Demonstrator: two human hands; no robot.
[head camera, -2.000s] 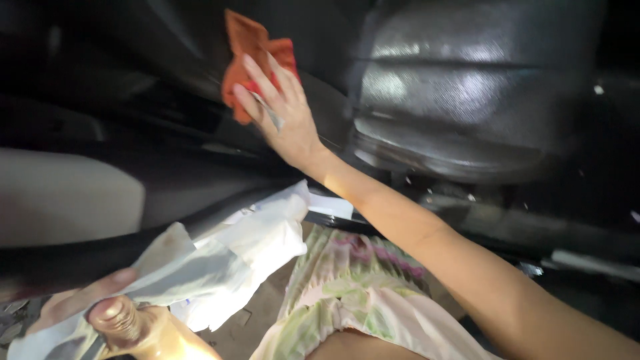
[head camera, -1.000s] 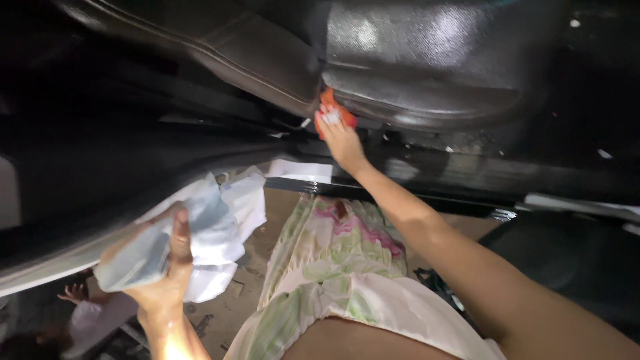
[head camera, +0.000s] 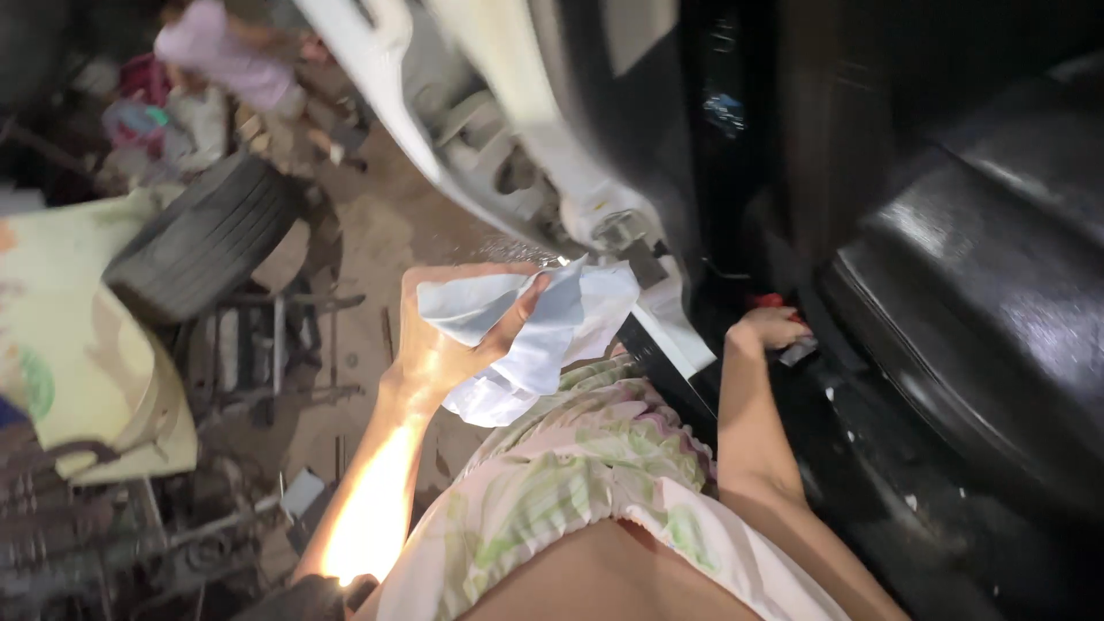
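Observation:
My left hand (head camera: 461, 332) grips a bunched white and pale blue cloth (head camera: 539, 336), held in front of the white car door frame (head camera: 517, 95). Inside the car, low beside the dark leather seat (head camera: 940, 328), my right hand (head camera: 768, 329) is closed around a red-orange cloth (head camera: 770, 302), mostly hidden by the fingers. Something small and grey shows under the fingertips; I cannot tell what it is.
A worn tire (head camera: 207, 237) rests at the left near a pale yellow sheet (head camera: 86, 328). Metal racks (head camera: 276, 345) stand on the dirt floor. A person (head camera: 228, 56) in a pink top is at the upper left. Small white bits lie on the dark car floor (head camera: 888, 483).
The view has swung left, bringing the tire and yellow sheet into sight. My right hand has gone from the seat's front edge down toward the floor area with the red-orange cloth.

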